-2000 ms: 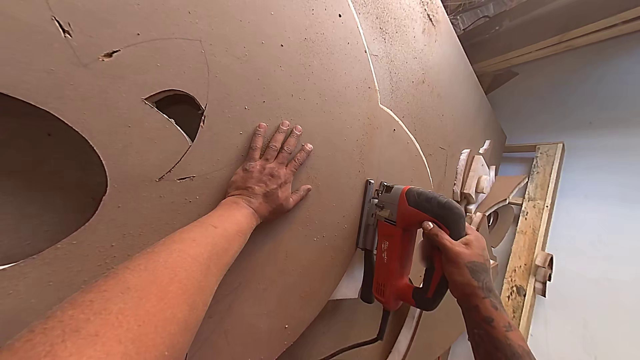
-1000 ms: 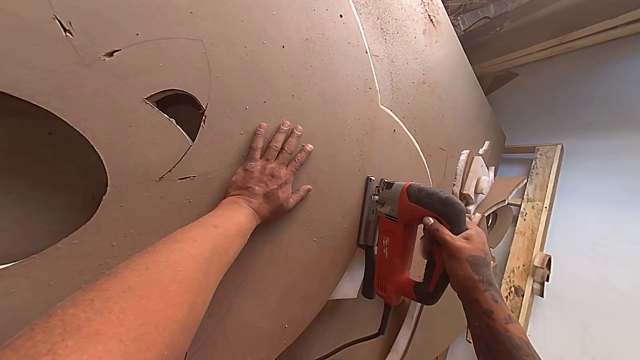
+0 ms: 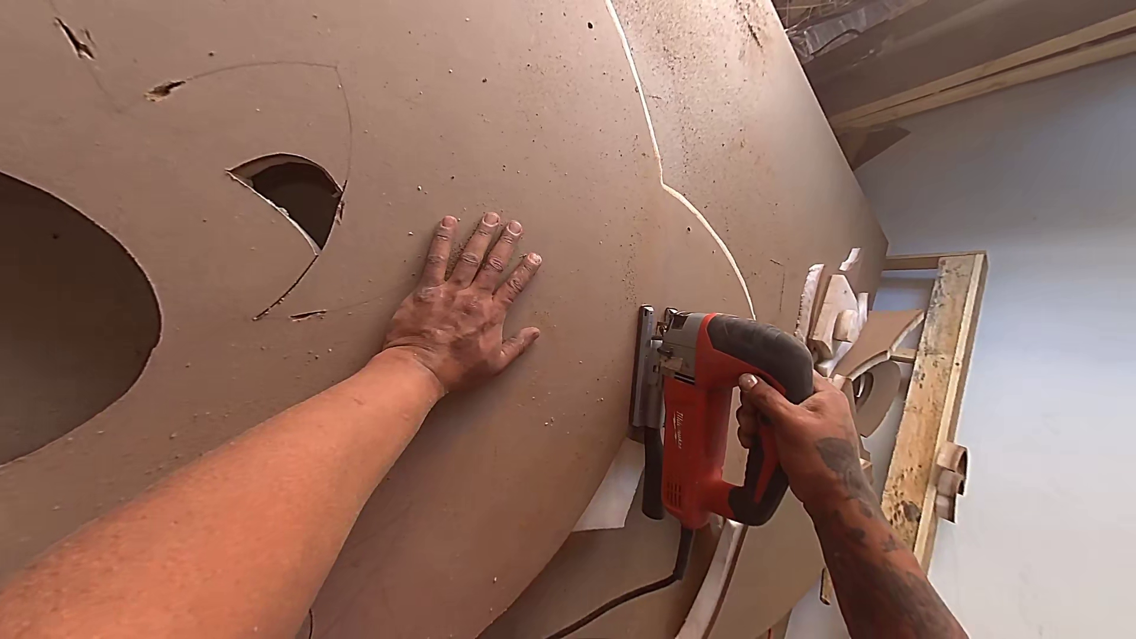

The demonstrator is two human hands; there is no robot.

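My left hand lies flat on a large brown sheet, palm down with its fingers spread. To its right, my right hand grips the handle of a red and black Milwaukee jigsaw. The saw's metal shoe rests on the sheet near its curved lower edge; the blade is hidden. Above the saw, a pale curved cut line runs up the sheet. A small pointed cut-out and a large rounded opening lie left of my left hand, with thin drawn arcs around the small one.
Cut offcuts are piled beyond the sheet's right edge, beside a wooden beam near a pale surface. The saw's black cord trails down to the lower left. Plastic wrapping and more timber show at the upper right.
My right hand and the jigsaw have moved slightly to the right and down along the sheet's edge. My left hand has stayed in place.
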